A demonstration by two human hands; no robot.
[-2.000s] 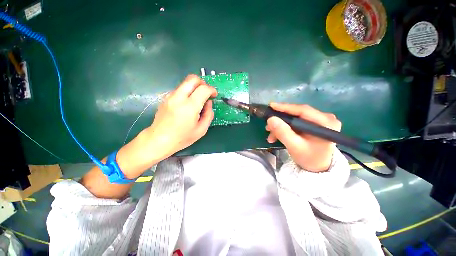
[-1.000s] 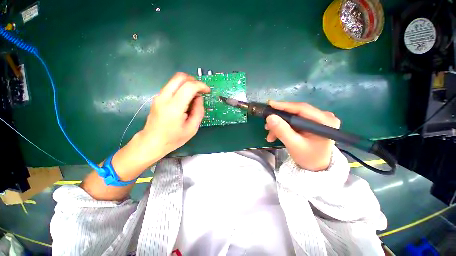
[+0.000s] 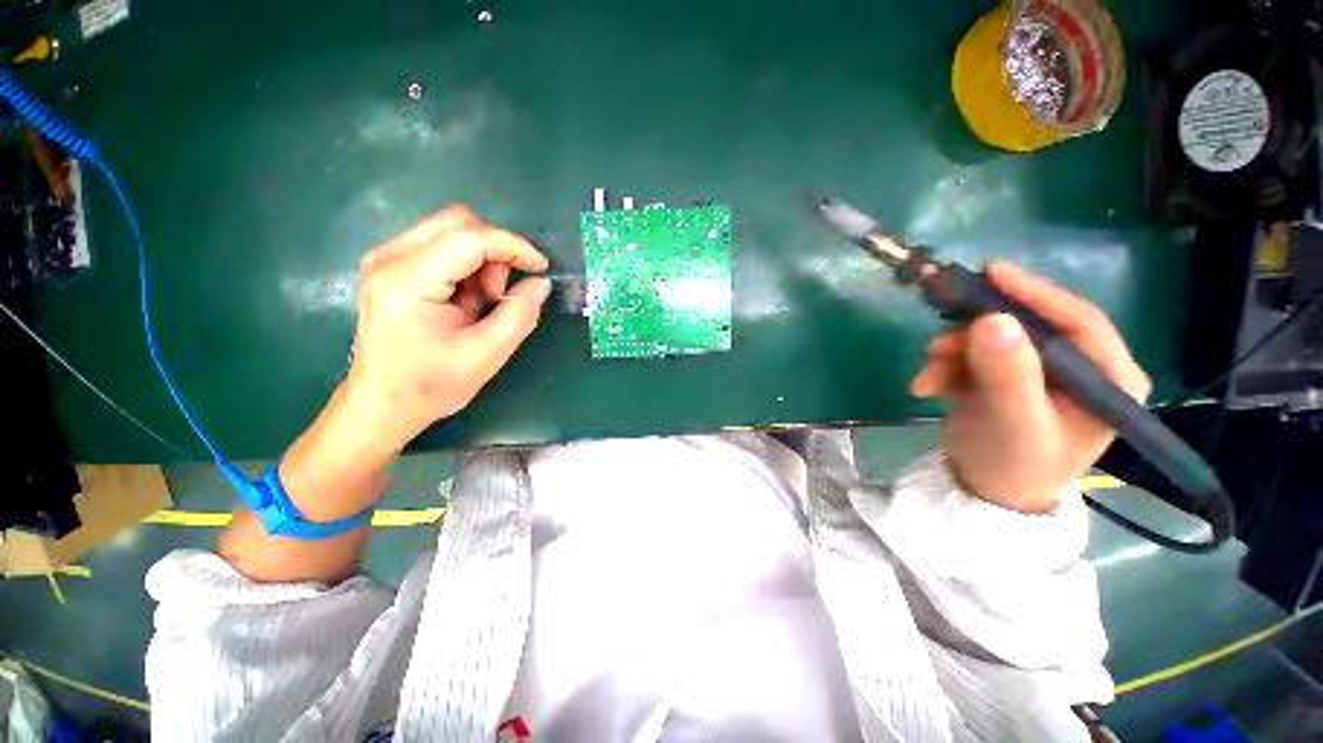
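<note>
The square green circuit board lies flat on the dark green mat, with small light connectors sticking out past its far edge. My left hand is just left of the board, not touching it, thumb and forefinger pinched on a faint short end of thin solder wire. A blue wrist strap is on my left wrist. My right hand holds the black soldering iron to the right of the board. Its slightly blurred tip points up and left, away from the board.
A round yellow tub with silvery wire wool stands at the far right. Beyond it is a black fan with a round label. The blue strap cord runs along the left side. Small bits lie on the mat.
My right hand has moved the iron off the board, to the right. My left hand has moved left, clear of the board, which is now fully uncovered.
</note>
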